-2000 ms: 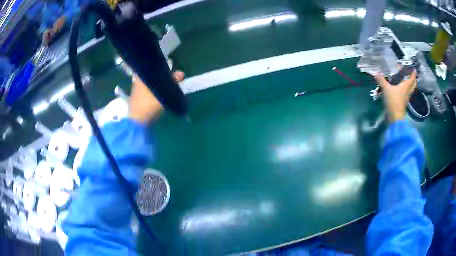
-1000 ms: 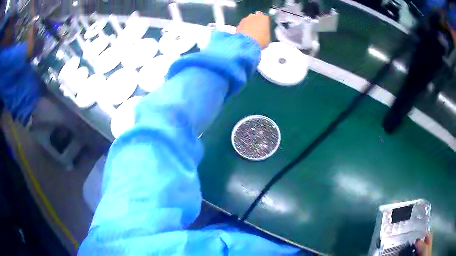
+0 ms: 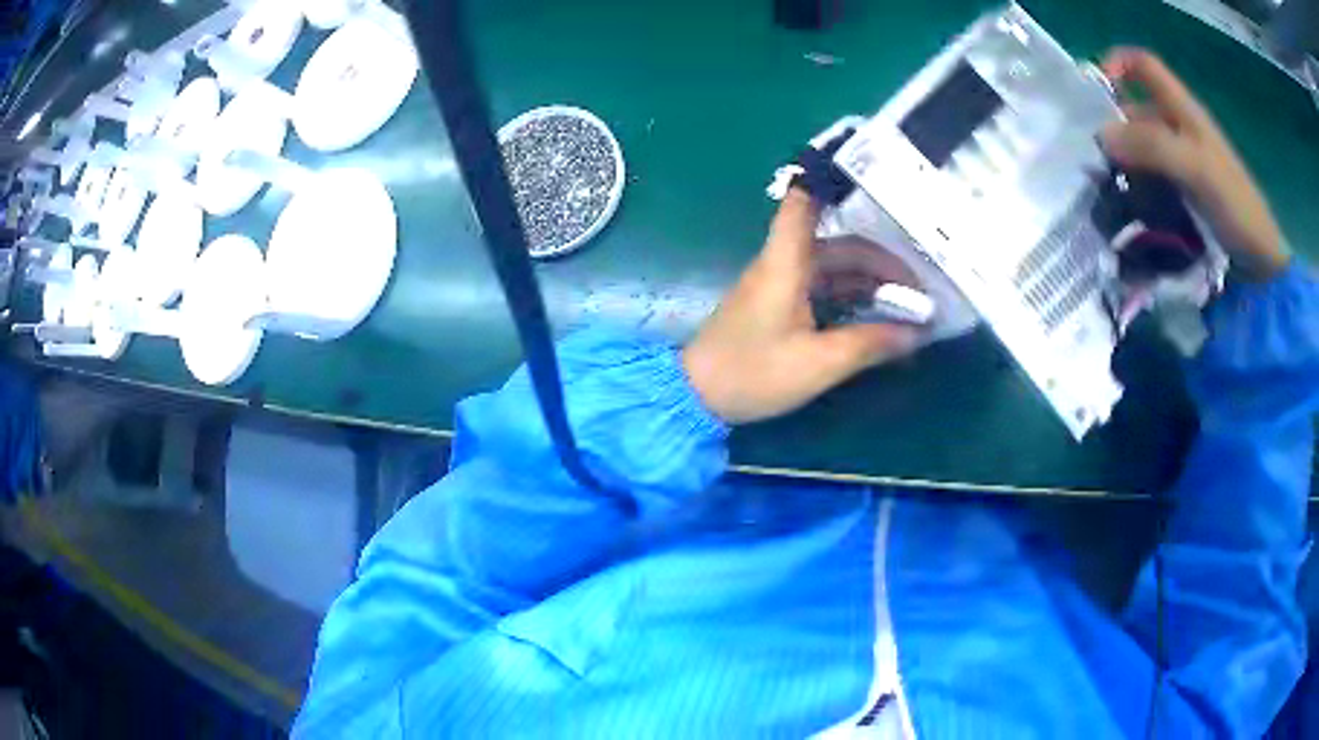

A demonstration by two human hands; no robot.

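Observation:
A white housing with a slotted grid and a flat dark square is held tilted above the bench at the right. My right hand grips its upper right edge, with black parts and wires below the fingers. My left hand is at the housing's left side, fingers curled around a white part that looks like a stand bracket. Most of this part is hidden by the hand and the housing. A black-and-white piece shows above my left fingertips.
A round screw dish full of tiny screws lies on the green bench mat. Rows of white spare stands stand at the left. A thick black cord hangs across the view. The bench edge runs before my lap; stools are beyond it, lower left.
The view has swung. My left hand has come from the spare stands to the housing and now holds a white part. The housing has risen into fuller view in my right hand; the screwdriver is out of view.

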